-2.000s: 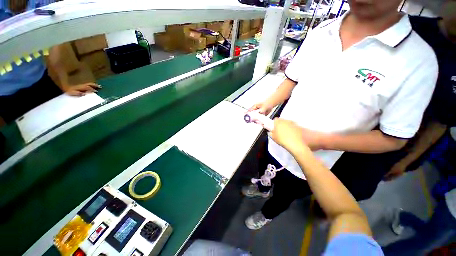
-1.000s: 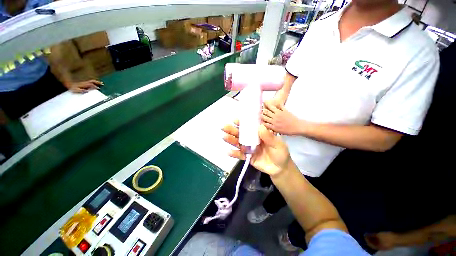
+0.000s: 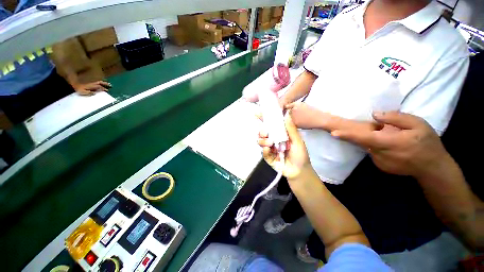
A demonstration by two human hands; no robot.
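Note:
A pale pink hair dryer (image 3: 271,114) is held up in front of the wearer. Its handle looks white in the glare, and a round pink barrel end shows at the top. My right hand (image 3: 289,154) is closed around the lower handle, fingertips on the left side. The pale cord hangs below the hand and ends in a small bundle (image 3: 244,213) off the bench edge. My left hand is not in view.
A white tester box (image 3: 132,234), orange-yellow tape (image 3: 83,239) and a cream tape roll (image 3: 158,186) are on the green bench. A white board (image 3: 228,138) lies beyond. A person in a white shirt stands close; another person's hand (image 3: 406,141) reaches in from the right.
My right hand first reached to the dryer at the standing person's hands, then raised it upright. Now the barrel has turned and tilted. Another person's hand has come in at the right.

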